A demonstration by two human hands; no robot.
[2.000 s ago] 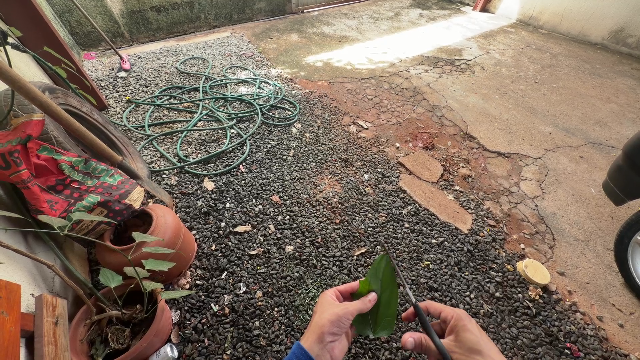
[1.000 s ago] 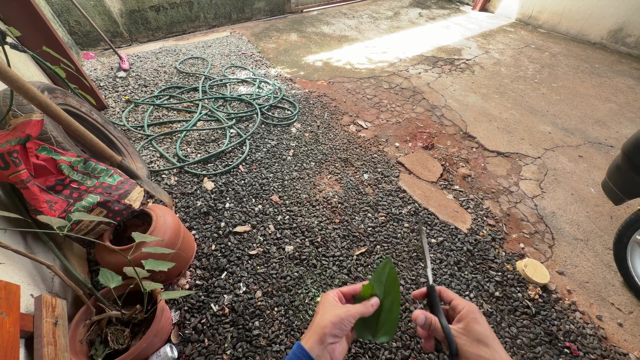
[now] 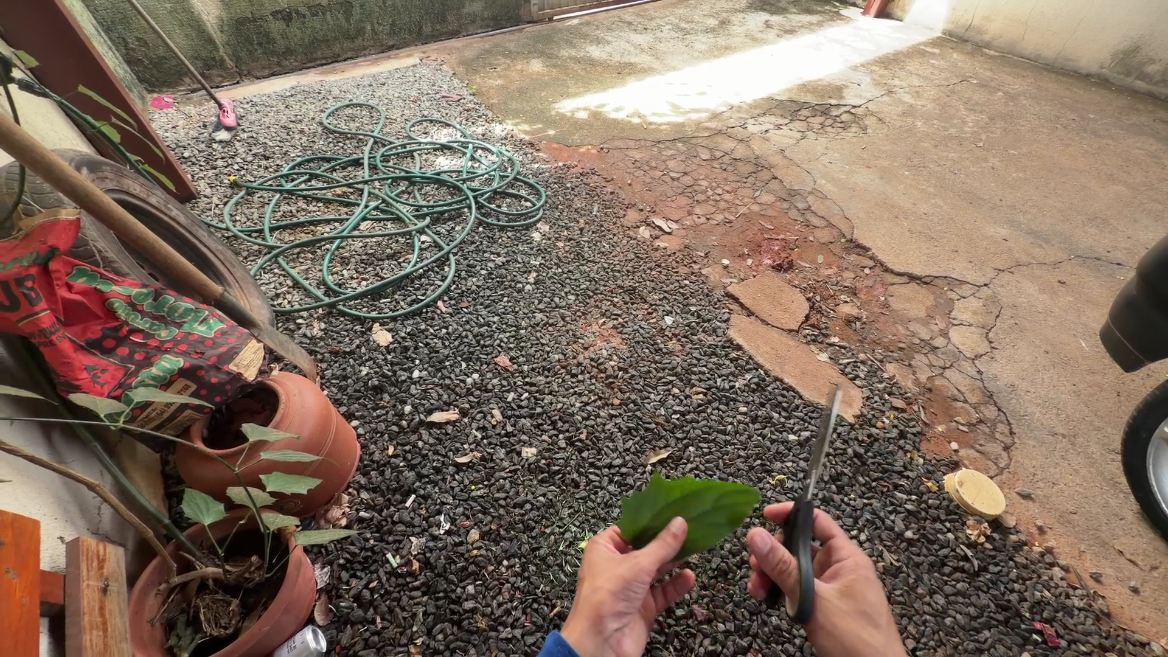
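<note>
My left hand pinches a green leaf between thumb and fingers; the leaf points to the right, and its left edge looks jagged. To the right of the leaf, my right hand grips a pair of scissors with black handles. The blades are together and point upward, apart from the leaf. A blue sleeve shows at my left wrist.
Dark gravel lies below my hands. A green hose is tangled farther off. At left are clay pots, a potted plant, a red bag and a tire. A car wheel stands at right.
The leaf, upright in my left hand before, now lies tilted over to the right. The scissors were beside the leaf two seconds ago and have moved away to the right, now pointing up.
</note>
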